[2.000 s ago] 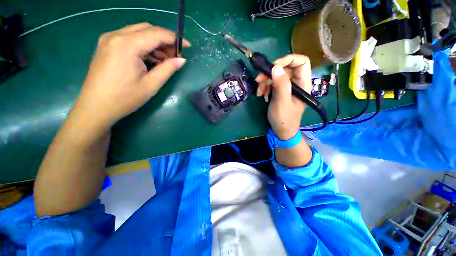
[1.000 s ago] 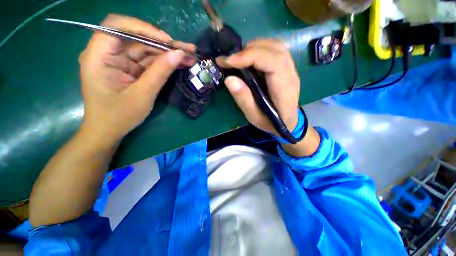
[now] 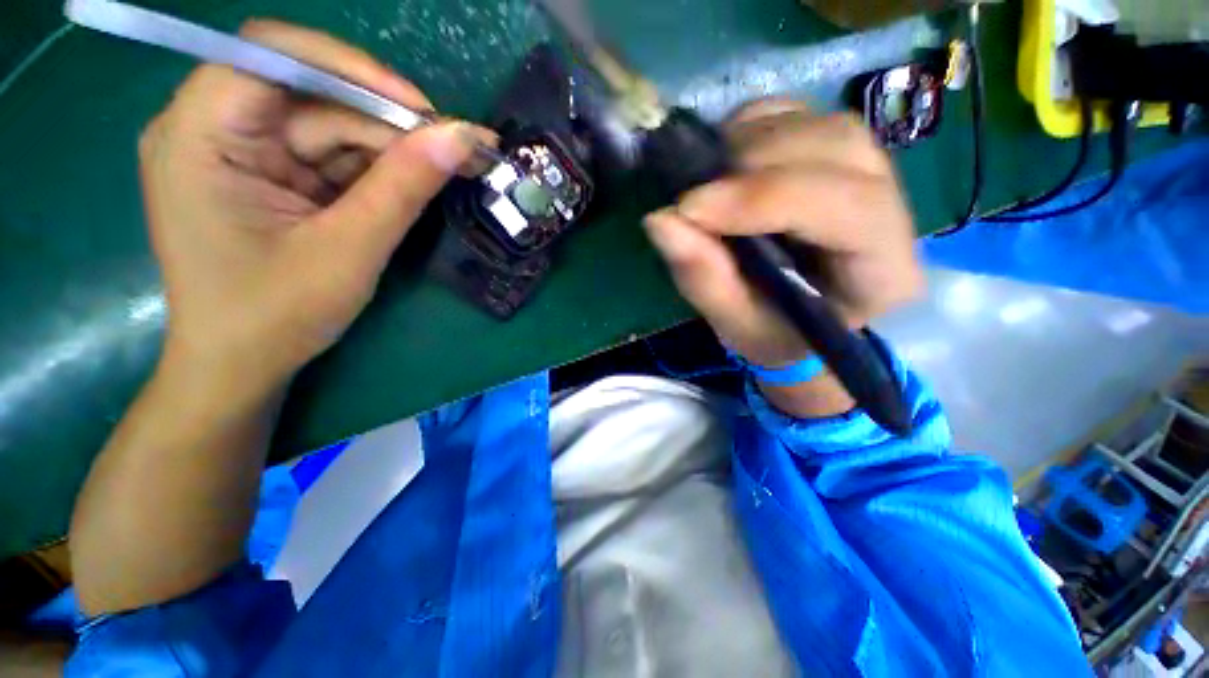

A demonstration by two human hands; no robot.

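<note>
A dark rounded-square housing [image 3: 533, 199] with white and green patches inside sits on a black fixture [image 3: 488, 281] on the green mat. My left hand [image 3: 298, 199] grips silver-grey tweezers [image 3: 245, 56]; their working end is at the housing's left side, partly hidden by my fingertips. My right hand [image 3: 796, 225] holds a black soldering iron [image 3: 809, 307], somewhat blurred, right of the housing. Its brass-coloured collar and metal tip point up and left, above the housing and apart from its inside.
A second similar housing [image 3: 903, 103] lies on the mat at the upper right. Beyond it are black cables [image 3: 978, 133] and a yellow tray [image 3: 1047, 82]. Pale specks lie behind the fixture. The bench edge runs in front of my body. A brown tub [image 3: 888, 11] shows at the top edge.
My right hand with the iron has moved right, away from the housing, since one second ago. The tweezers have turned their broad side to view. Earlier, my left hand came from farther left to the housing.
</note>
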